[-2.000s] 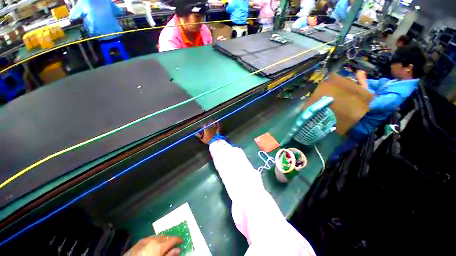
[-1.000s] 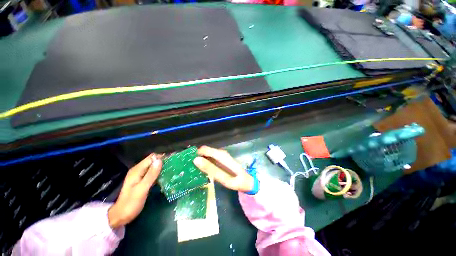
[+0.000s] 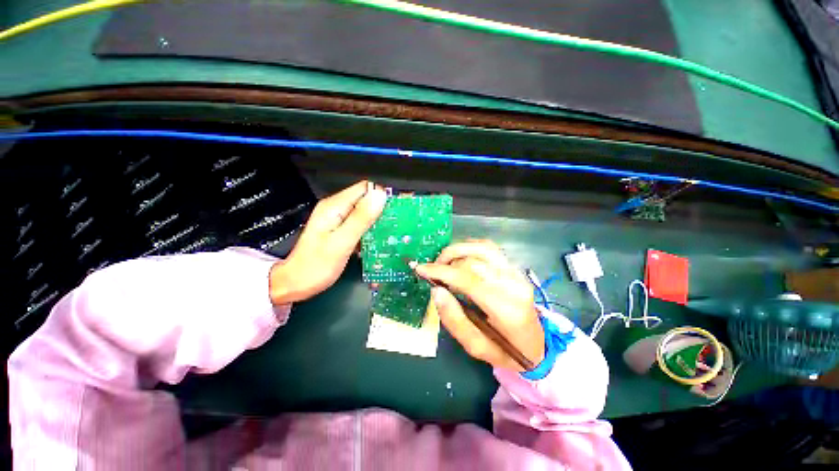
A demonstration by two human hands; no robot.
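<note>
A green circuit board [image 3: 405, 230] is held up in front of me. My left hand [image 3: 327, 241] grips its left edge, thumb near the top left corner. My right hand [image 3: 483, 299] holds a thin dark hand tool [image 3: 498, 337] like a pen, its tip over the lower right part of the board. A blue wrist strap [image 3: 555, 345] is on my right wrist. A second green piece [image 3: 401, 303] lies on a pale card [image 3: 403, 339] below the held board, partly hidden by it.
A black compartment tray [image 3: 138, 207] is at left. At right are a white plug [image 3: 583, 265] with cable, a red square [image 3: 667, 276], a tape roll [image 3: 689, 356] on a container and a blue-green fan [image 3: 787, 337]. A small dark cluster [image 3: 647, 199] lies behind. A blue cord [image 3: 515, 164] crosses above.
The board has come upright in my left hand. My right hand has let go of the board's edge and now holds the thin tool over it. The view has turned further down.
</note>
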